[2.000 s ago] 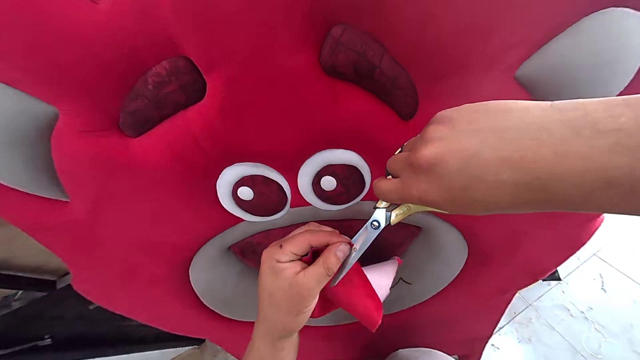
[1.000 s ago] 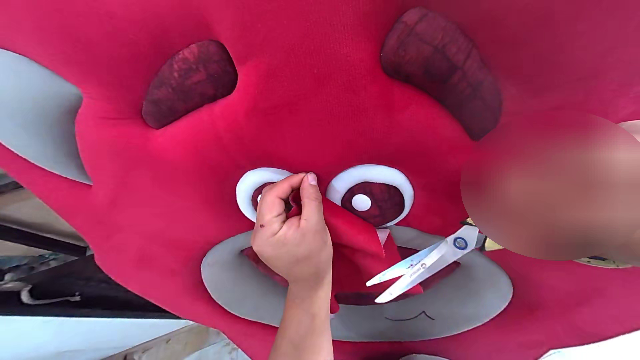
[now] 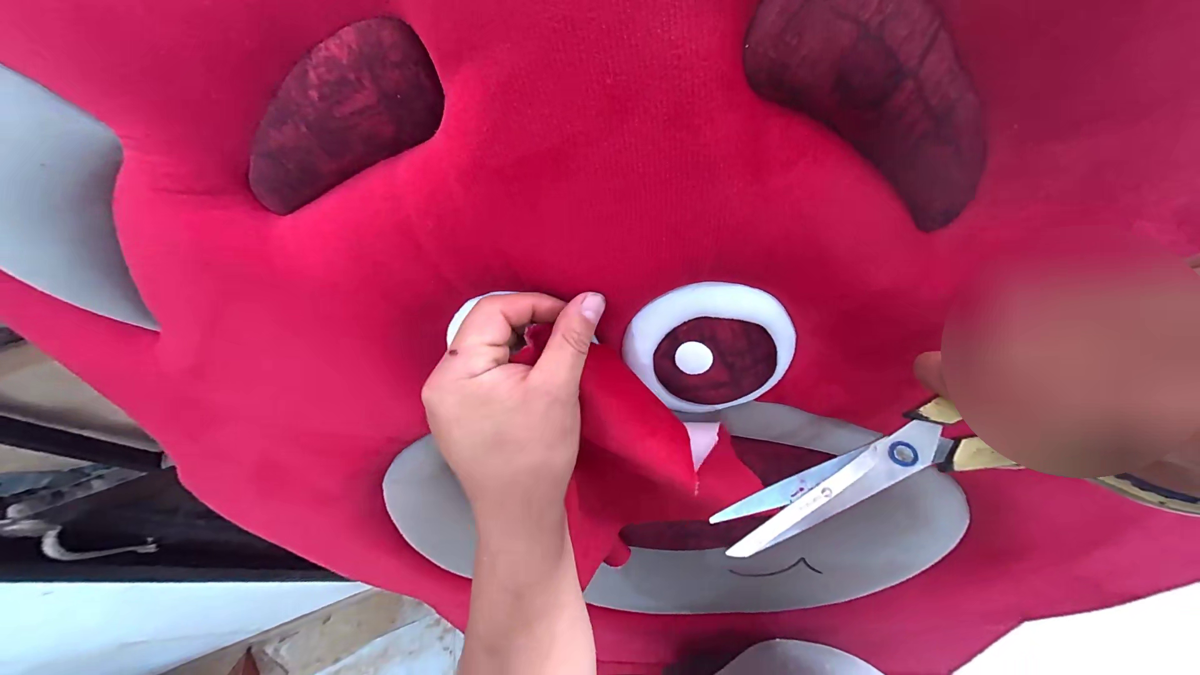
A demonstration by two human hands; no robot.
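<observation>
A large red plush figure's face fills the view, with a white-rimmed eye (image 3: 708, 347), a grey muzzle (image 3: 881, 525) and dark brows. My left hand (image 3: 511, 384) pinches the upper end of a red fabric piece (image 3: 633, 412) between thumb and forefinger, in front of the other eye, which it partly covers. The piece hangs over the mouth and shows a pale underside at a fold. My right hand (image 3: 1078, 366), blurred, holds scissors (image 3: 844, 478) by their yellow handles. Their blades are slightly apart, over the muzzle to the right of the fabric.
Dark textured brow patches (image 3: 352, 112) lie above the eyes, and a grey panel (image 3: 56, 197) is at the left edge. At the lower left, beyond the figure's edge, are a black frame with a white hook (image 3: 84, 544) and wooden boards (image 3: 328, 633).
Two seconds ago the scissor blades were at the red fabric beside my left fingers; now they are away to the right. My left hand has raised the fabric's end to eye level. The view is closer.
</observation>
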